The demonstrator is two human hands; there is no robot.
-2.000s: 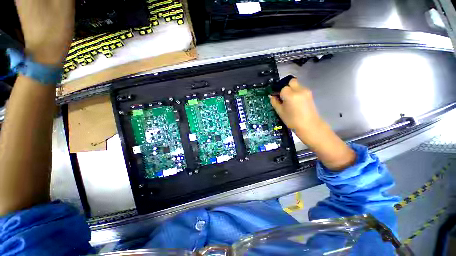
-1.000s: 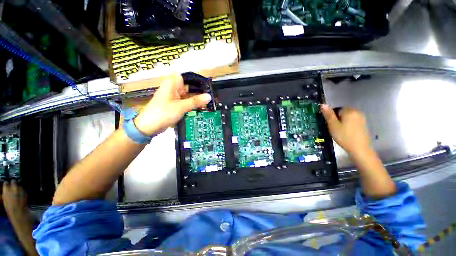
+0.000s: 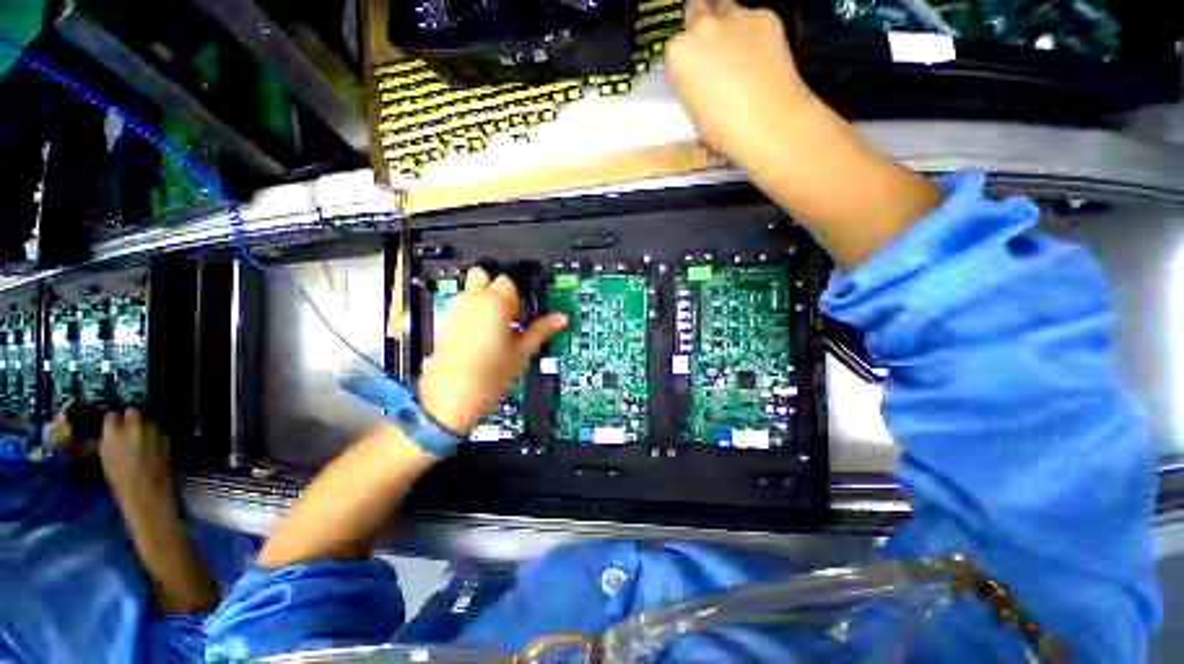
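Observation:
A black carrier [image 3: 610, 490] holds three green circuit boards: the left board [image 3: 500, 422], the middle board [image 3: 600, 350] and the right board [image 3: 740, 350]. My left hand [image 3: 478, 348], with a light blue band at the wrist, is over the left board and covers much of it. It holds a black part [image 3: 527, 283] between fingers and thumb at the board's upper right; whether the part touches the board is unclear. My right hand [image 3: 734, 71] is at the top edge, over the right side of the cardboard tray [image 3: 558, 178]; its fingertips are partly cut off and their contents are hidden.
Rows of yellow-and-black components [image 3: 455, 117] lie in the tray, under a black bin [image 3: 519, 52]. A bin of green parts [image 3: 974, 59] stands at upper right. At left, another person's hands [image 3: 130, 448] are by another carrier with boards [image 3: 98, 344]. A blue cord crosses the upper left.
My left hand has moved down over the left board with the black part. My right hand has left the right board and reached up to the tray. The view has shifted left.

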